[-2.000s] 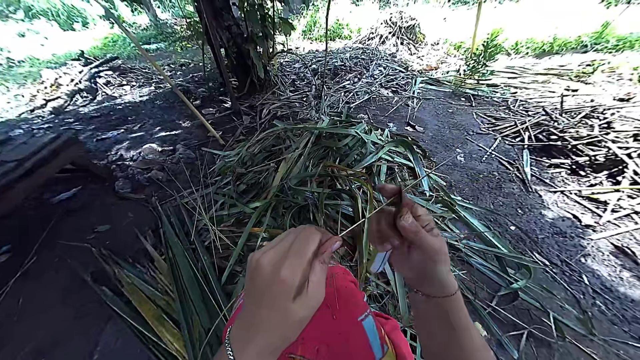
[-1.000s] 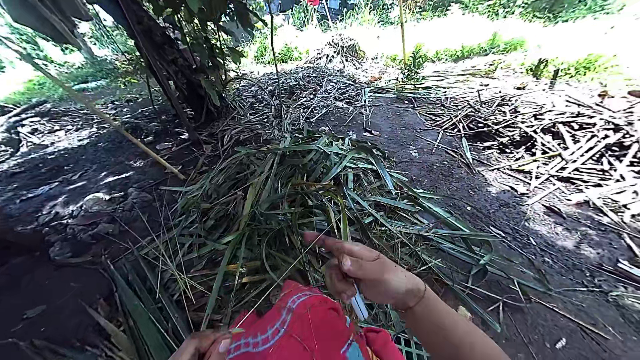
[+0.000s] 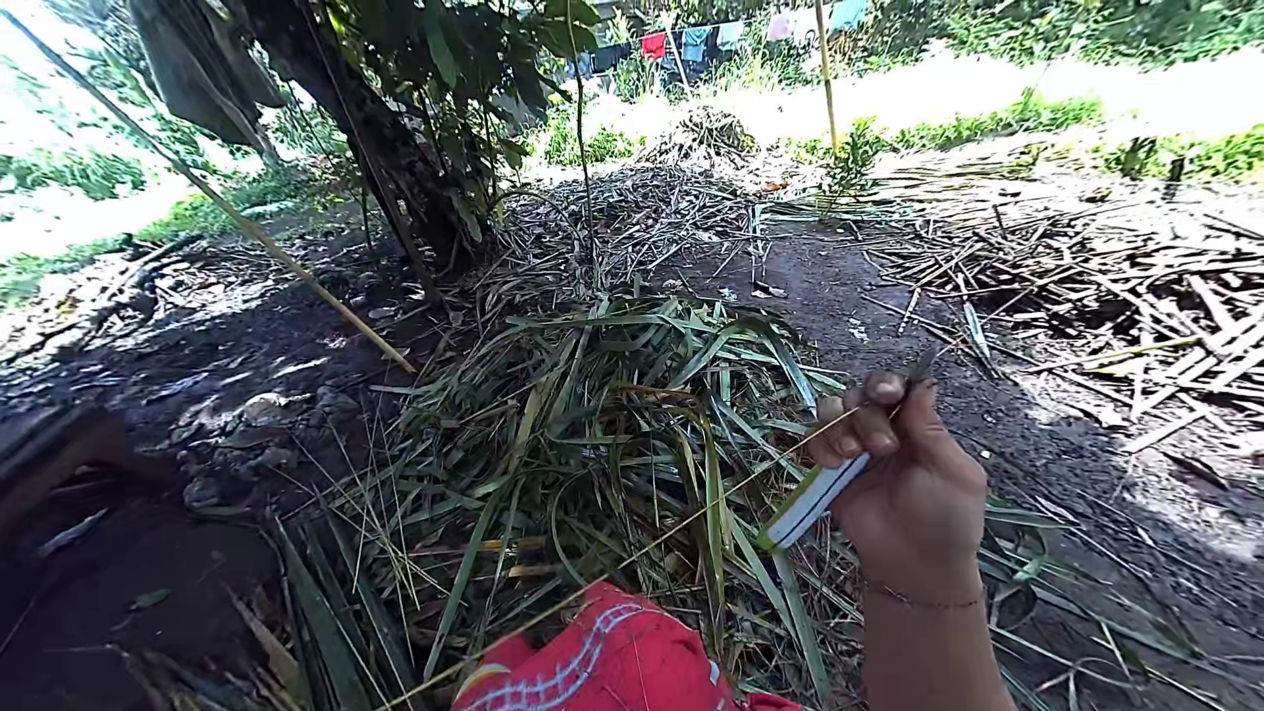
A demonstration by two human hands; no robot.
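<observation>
My right hand (image 3: 904,464) is raised at the right of the view, closed on a knife with a white and green handle (image 3: 815,502); its short blade tip points up past the fingers. A thin plant strip (image 3: 632,563) runs from those fingers down left to the bottom edge, across red patterned cloth (image 3: 612,657) at my lap. My left hand is out of view. Beyond the cloth lies a heap of long green leaf strips (image 3: 632,415).
A slanting pole (image 3: 237,217) and a tree trunk (image 3: 395,148) stand at the upper left. Dry stalks (image 3: 1106,286) cover the ground at right. A dark wooden object (image 3: 59,454) is at the left edge. Laundry (image 3: 696,44) hangs far back.
My left hand, close to the right two seconds ago, has moved down and out of view. My right hand has risen, still with the knife. The view has tilted up.
</observation>
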